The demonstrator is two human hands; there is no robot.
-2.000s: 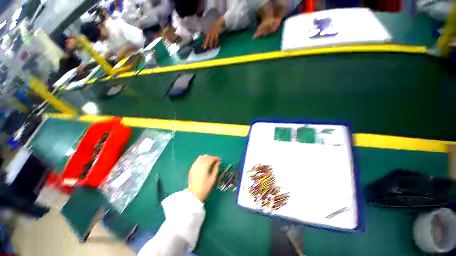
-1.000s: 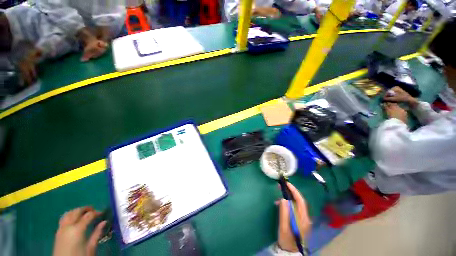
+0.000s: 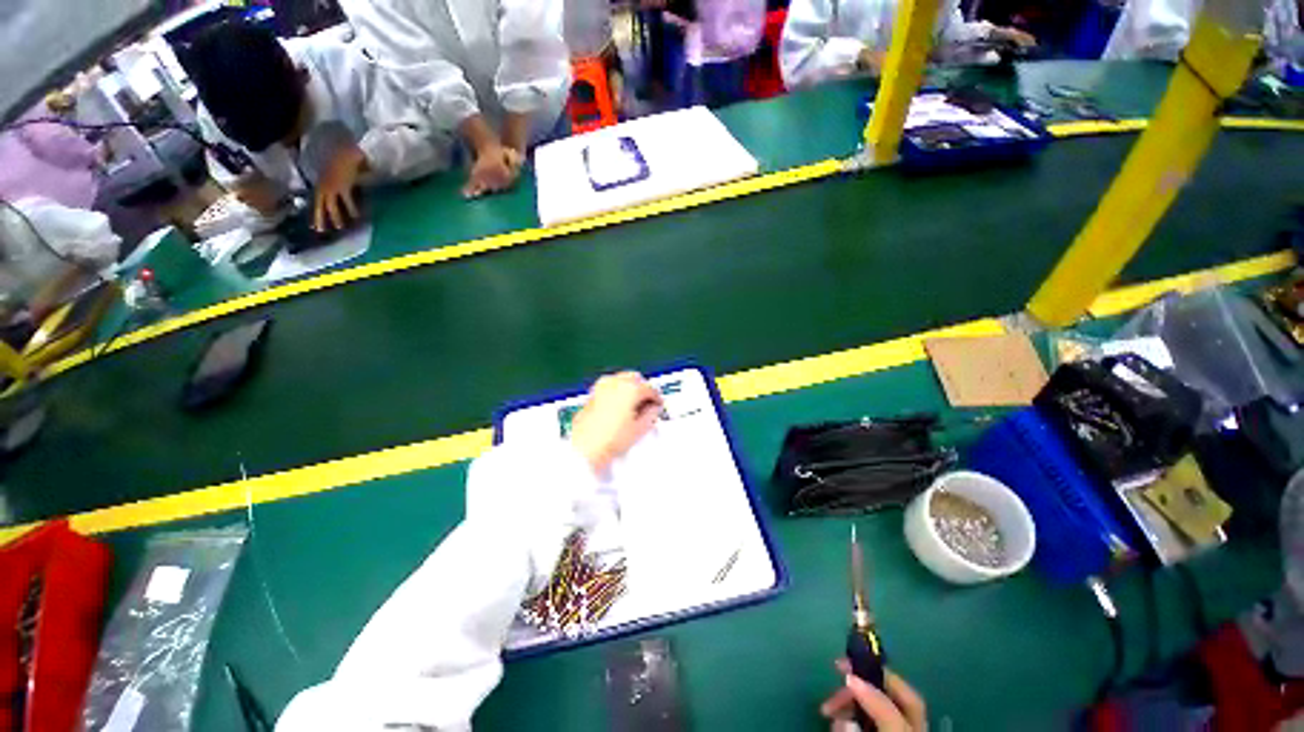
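Observation:
My left hand (image 3: 615,418) is at the far end of the white tray (image 3: 701,501), over the green PCB panels (image 3: 579,418), which it partly hides. Its fingertips are bunched; whether they hold anything is too small to tell. My right hand (image 3: 875,704), cut off by the lower edge, holds the soldering iron (image 3: 862,629) upright in view, its tip pointing away from me, left of the white tub (image 3: 970,526). Connector leads (image 3: 576,589) lie heaped in the tray, partly behind my left sleeve. The black work pad (image 3: 645,686) lies below the tray.
A black fan box (image 3: 862,465) and blue soldering station (image 3: 1051,493) stand at the right. A clear plastic bag (image 3: 165,629), red bin (image 3: 50,622) and dark tweezers (image 3: 246,701) are at the left. Workers sit opposite, beyond the yellow-edged strip.
The view has swung back left. My left hand has moved from beside the tray to its far end. The soldering iron has left the white tub and is now beside it.

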